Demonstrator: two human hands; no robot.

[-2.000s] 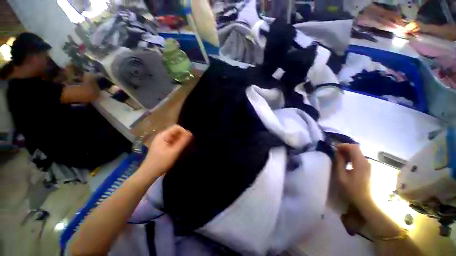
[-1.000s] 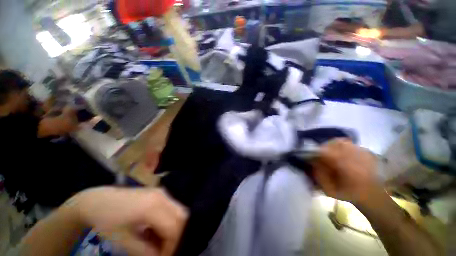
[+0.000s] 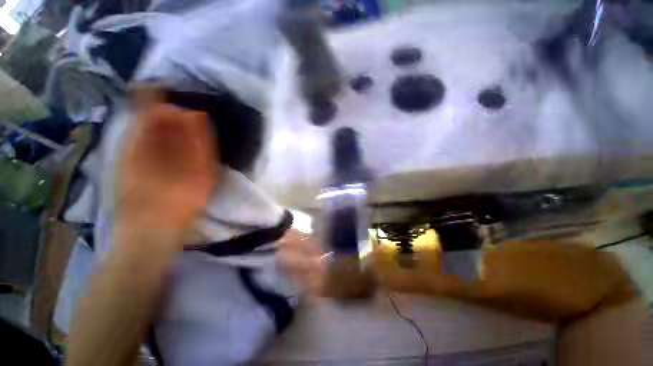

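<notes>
A white garment piece (image 3: 215,307) with black bands hangs and lies at the left of the machine. My left hand (image 3: 168,164) is raised over the garment at the left, strongly blurred, so its fingers cannot be made out. My right hand (image 3: 301,263) is at the garment's right edge below the machine head, with its fingertips closed on the cloth. A shiny upright metal part (image 3: 345,221) hides part of this hand. The off-white machine head (image 3: 458,136) with dark round holes fills the upper right.
The lamp glow (image 3: 422,246) and small metal parts are under the head. A thin dark thread (image 3: 412,322) trails over the pale table surface (image 3: 472,332). More white and black cloth is heaped at the upper left. A green object (image 3: 25,182) is at the left edge.
The view has swung right and closer to the machine, whose head now looms large. The garment now shows at the left. My left hand has risen in the picture; my right is below the head.
</notes>
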